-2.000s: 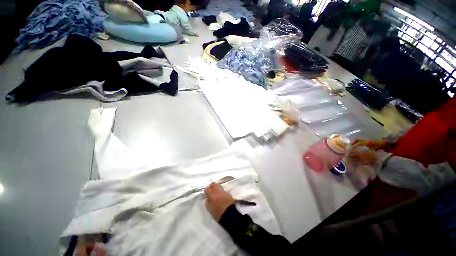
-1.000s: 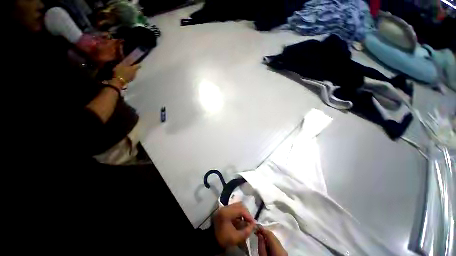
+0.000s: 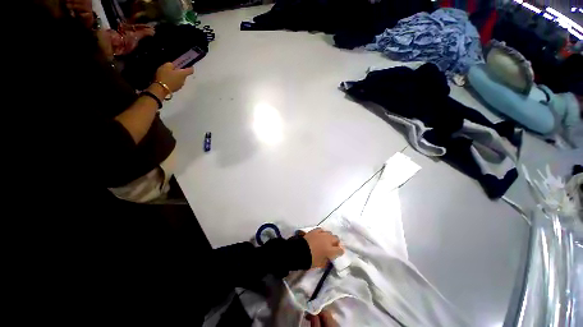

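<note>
A white shirt (image 3: 383, 281) lies on the near part of the table, with one sleeve (image 3: 391, 191) stretched away from me. The hook of a dark hanger (image 3: 267, 233) shows at the collar end. My left hand (image 3: 325, 248), in a black sleeve, has its fingers curled on the white cloth at the collar. A thin dark stick-like piece (image 3: 321, 282) slants below it; I cannot tell if it is part of the hanger. My right hand (image 3: 323, 319) is at the shirt's front by the bottom edge, mostly cut off, its grip unclear.
A person's hand (image 3: 171, 78) holds a phone at the left. Small blue-black snips or a pen (image 3: 207, 142) lie on the pale table (image 3: 256, 179). Black and grey garments (image 3: 441, 115), a blue striped pile (image 3: 431, 41) and a light-blue cushion (image 3: 511, 105) lie beyond. Clear bags (image 3: 553, 274) are at right.
The view first swung left from the bags to the shirt's collar end. Since one second ago, my left hand has moved up to the collar and my right hand lower, apart from it.
</note>
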